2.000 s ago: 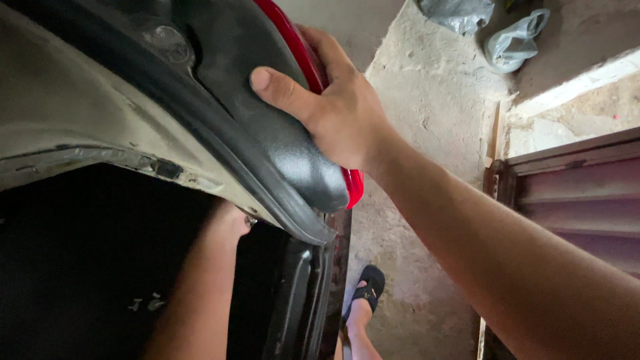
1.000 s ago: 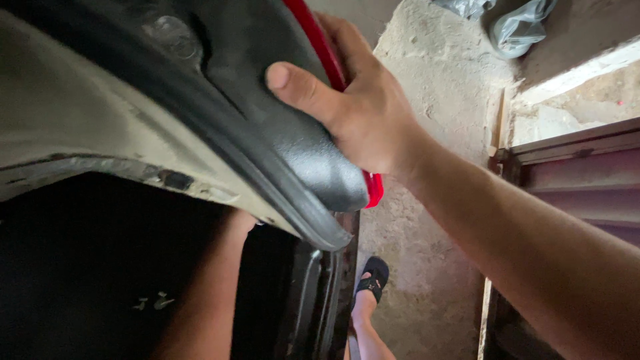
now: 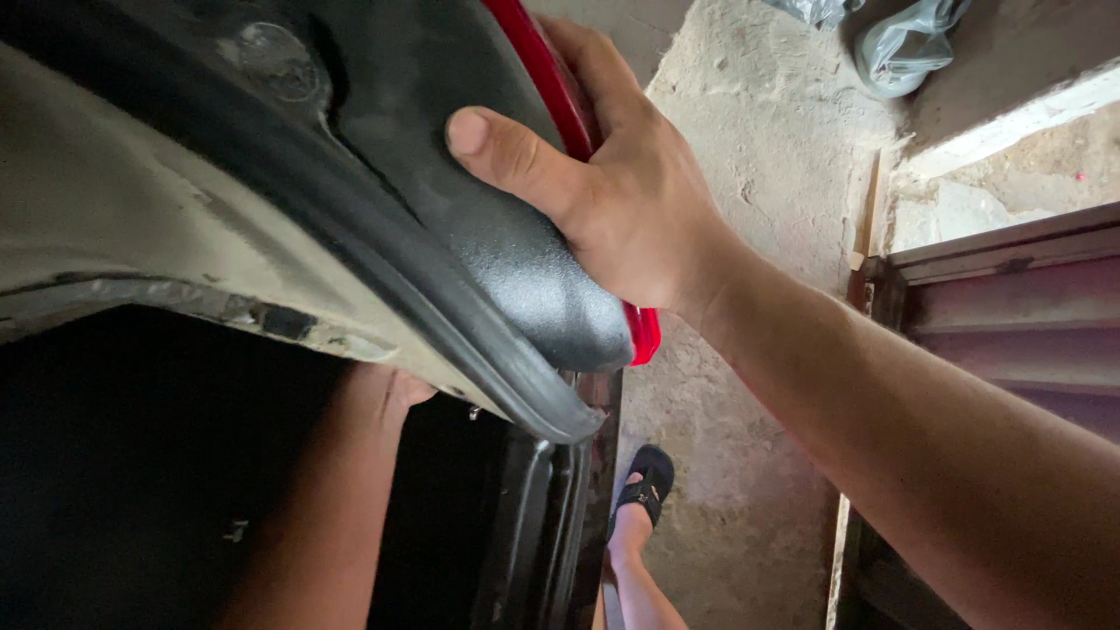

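Note:
My right hand grips the edge of a vehicle's tail light, its thumb on the black housing and its fingers behind the red lens. Beside the housing runs a black rubber weatherstrip, along a beige painted body panel with a ragged lower edge. My left hand reaches up from the dark opening behind that panel; only a part near the wrist shows, and its fingers are hidden. What it touches cannot be seen.
A black ribbed sill borders the dark opening. Beyond it, my foot in a black sandal stands on the concrete floor. Plastic bags lie at the top right, above a pale ledge and a ridged purplish metal panel.
The right hand keeps its grip on the tail light. The left hand shows a little more below the panel edge than one second ago.

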